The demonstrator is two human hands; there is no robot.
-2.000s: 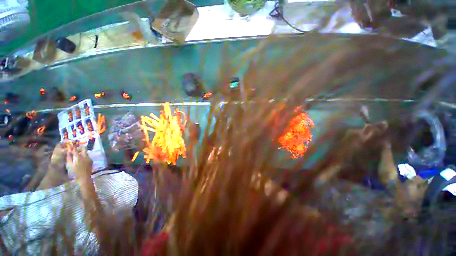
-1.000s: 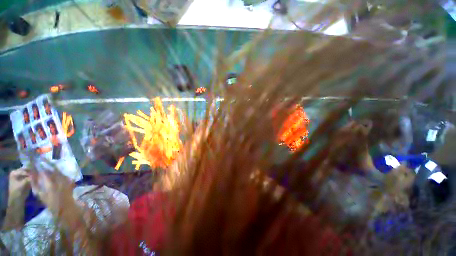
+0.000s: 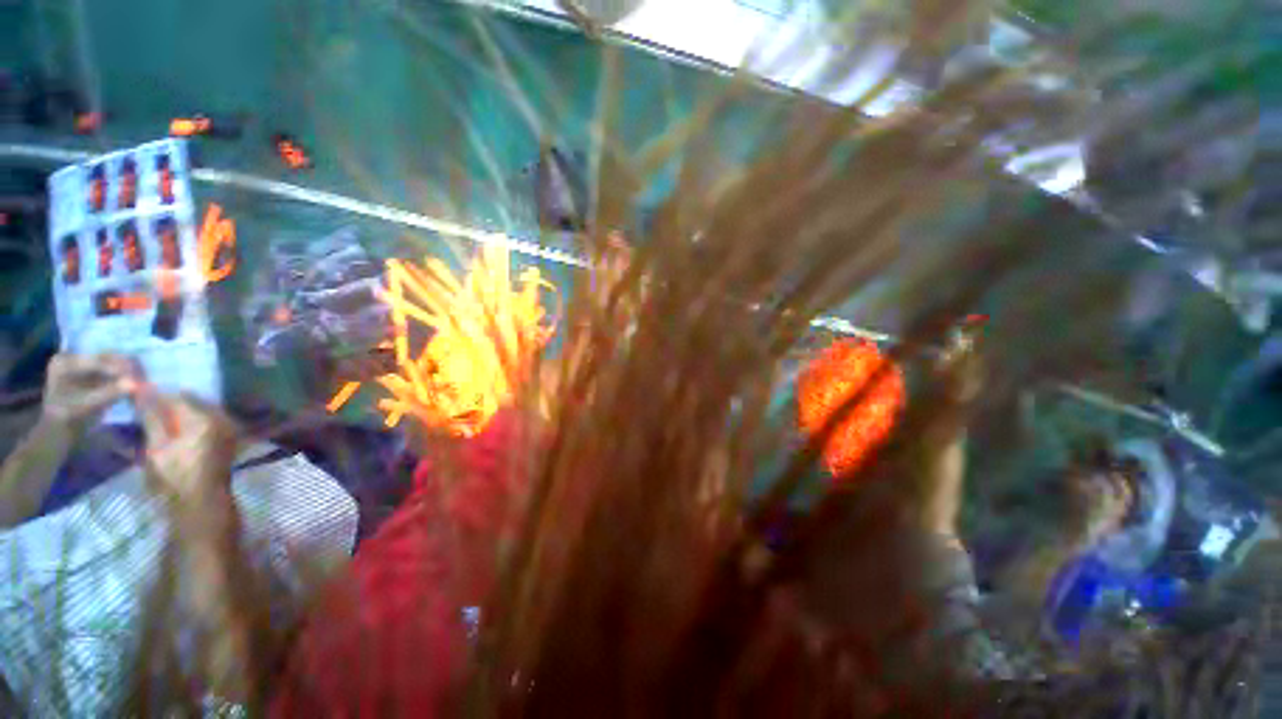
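Observation:
A loose spiky pile of yellow-orange strips (image 3: 461, 363) lies left of centre on the green surface. A compact heap of small red-orange pieces (image 3: 851, 400) lies right of centre. Blurred brown hair covers the middle of the view. A red sleeve (image 3: 450, 555) reaches up to the lower edge of the strip pile. Neither my left hand nor my right hand can be made out; the hair hides the area between the two piles.
At left, another person's hands (image 3: 134, 400) work at the lower part of a white tray (image 3: 85, 330) with rows of dark-and-orange units. A crumpled clear bag (image 3: 324, 288) lies beside the strips. A dark lump (image 3: 558, 190) is beyond. Blue material (image 3: 1104, 583) shows at right.
The view has tilted, so the pale line and far ledge now slope down to the right. The red sleeve shows larger and reaches the strip pile.

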